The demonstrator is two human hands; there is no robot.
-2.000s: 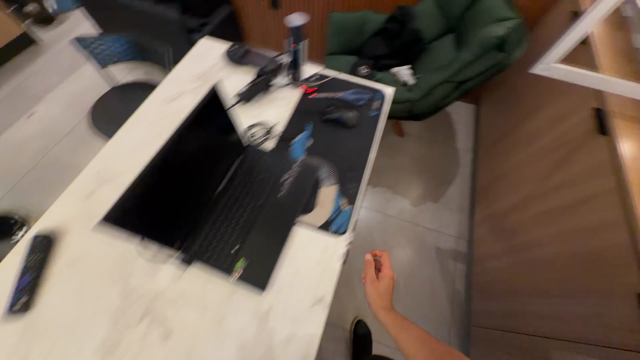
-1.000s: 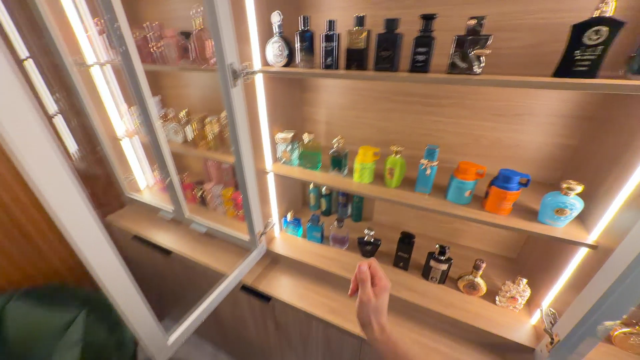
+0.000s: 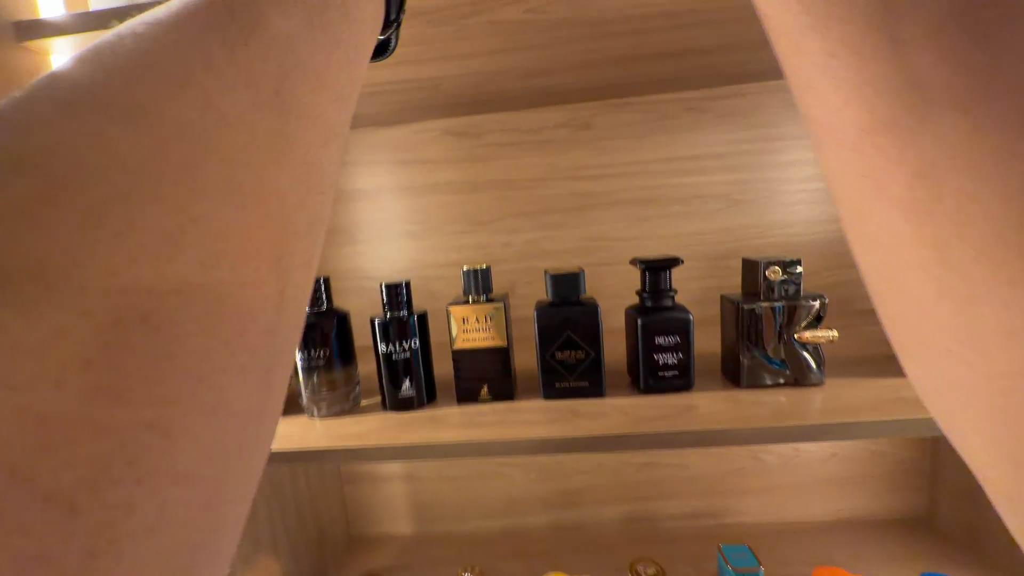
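Both my forearms rise past the top edge of the head view, one on each side, so my left hand and my right hand are out of sight, and what they hold or touch is hidden. Between the arms, dark perfume bottles stand in a row on a wooden shelf (image 3: 608, 436). Among them are a black bottle with a gold label (image 3: 481, 340), a matte black bottle with a diamond outline (image 3: 570, 340), a black bottle with a flared cap (image 3: 660, 332) and a glossy angular bottle with a bullet-shaped ornament (image 3: 772, 328). My left forearm partly covers the leftmost bottle (image 3: 326, 352).
Below, the tops of more bottles show at the bottom edge, one with a turquoise cap (image 3: 739, 560) and one orange (image 3: 832, 571). A black strap-like item (image 3: 389, 32) shows beside the left forearm. Another wooden shelf (image 3: 560, 60) crosses above the row.
The view has moved from the table to the display cabinet, then close to its dark-bottle shelf. One hand showed low before; now both forearms are raised, with the hands out of view.
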